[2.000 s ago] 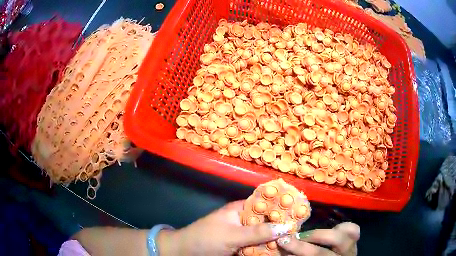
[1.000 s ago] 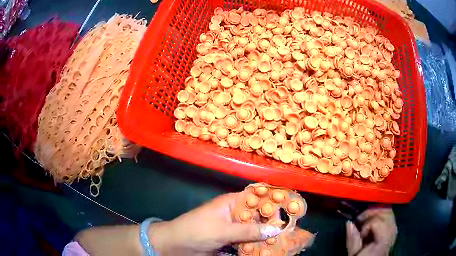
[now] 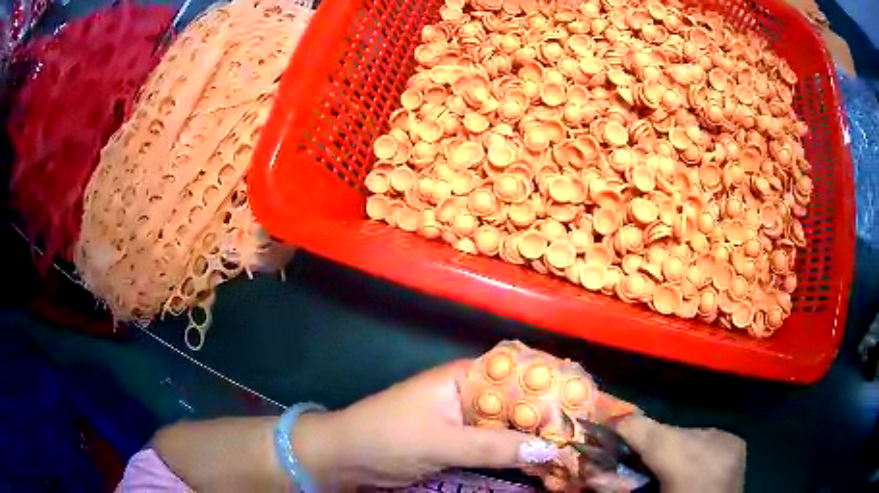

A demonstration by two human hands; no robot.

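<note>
My left hand (image 3: 414, 428) holds an orange moulded sheet (image 3: 533, 387) at the bottom centre, thumb on its front. Raised round domes show in its upper part. Its lower part is partly hidden by my thumb and fingers. My right hand (image 3: 689, 453) is at the sheet's lower right edge and holds a dark, shiny tool (image 3: 612, 448) against it. The tool is blurred and its exact shape cannot be told. The red basket (image 3: 540, 306) behind my hands holds many loose orange round parts (image 3: 578, 144).
A pale orange pile of holed flash (image 3: 183, 164) lies left of the basket. A deep red stringy pile (image 3: 77, 116) is farther left. Clear plastic (image 3: 864, 144) shows at the right edge. A thin white line crosses the dark table (image 3: 357, 337).
My right hand was apart from the sheet a second ago and is now at its lower right edge with the dark tool. The basket and piles sit higher in view.
</note>
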